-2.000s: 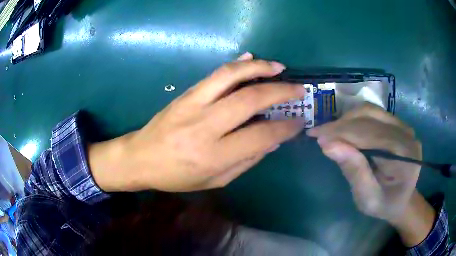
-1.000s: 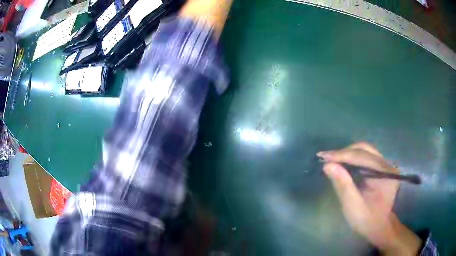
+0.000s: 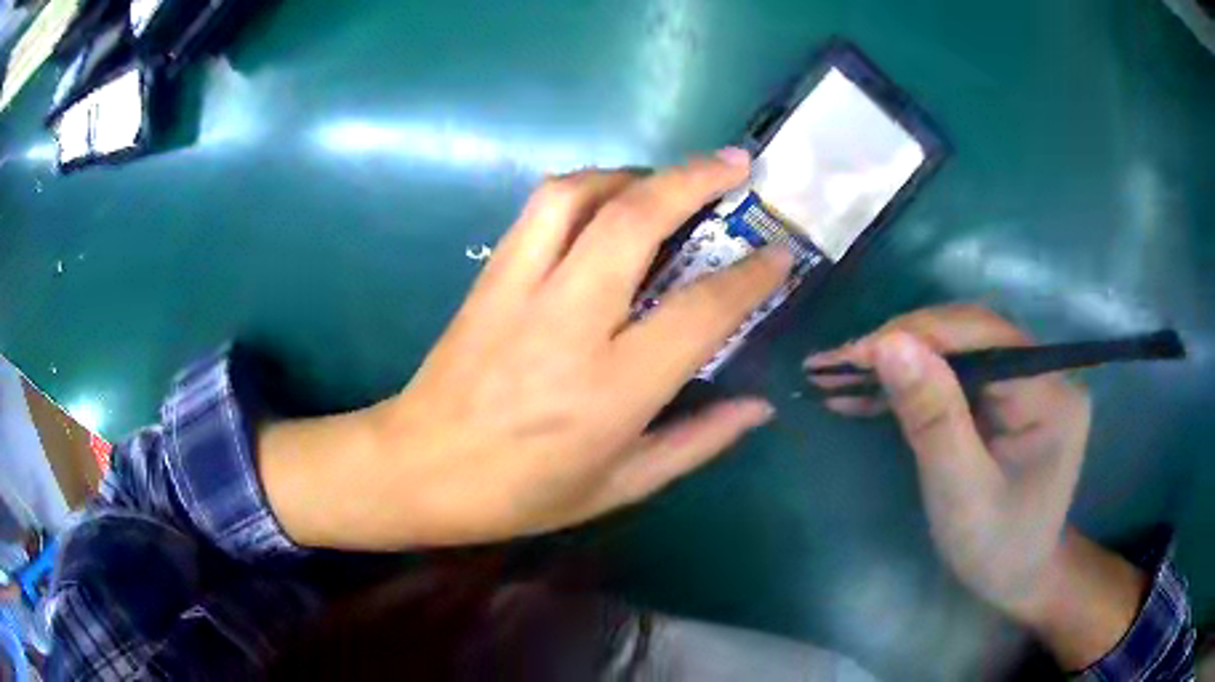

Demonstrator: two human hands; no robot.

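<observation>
A black phone front housing (image 3: 917, 167) lies tilted on the green bench, its upper end to the right. A blank white LCD module (image 3: 842, 160) fills that end. The blue flex cable (image 3: 762, 223) crosses the middle, and the keypad board (image 3: 709, 253) is partly hidden under my left fingers. My left hand (image 3: 533, 360) rests over the lower half with fingertips on the housing; its thumb is below the housing. My right hand (image 3: 993, 440) holds black tweezers (image 3: 1066, 357) just right of the housing, their tips near the fingertips and blurred.
Stacked phone units (image 3: 104, 117) lie at the upper left, with a pale sheet (image 3: 37, 51) beside them. A tiny pale speck (image 3: 478, 252) is on the bench left of the housing. A cardboard box (image 3: 60, 433) shows below the bench edge at left.
My left arm has come back from reaching to the upper left, and a phone housing now lies under my left hand. My right hand still holds the tweezers, with their rear end raised.
</observation>
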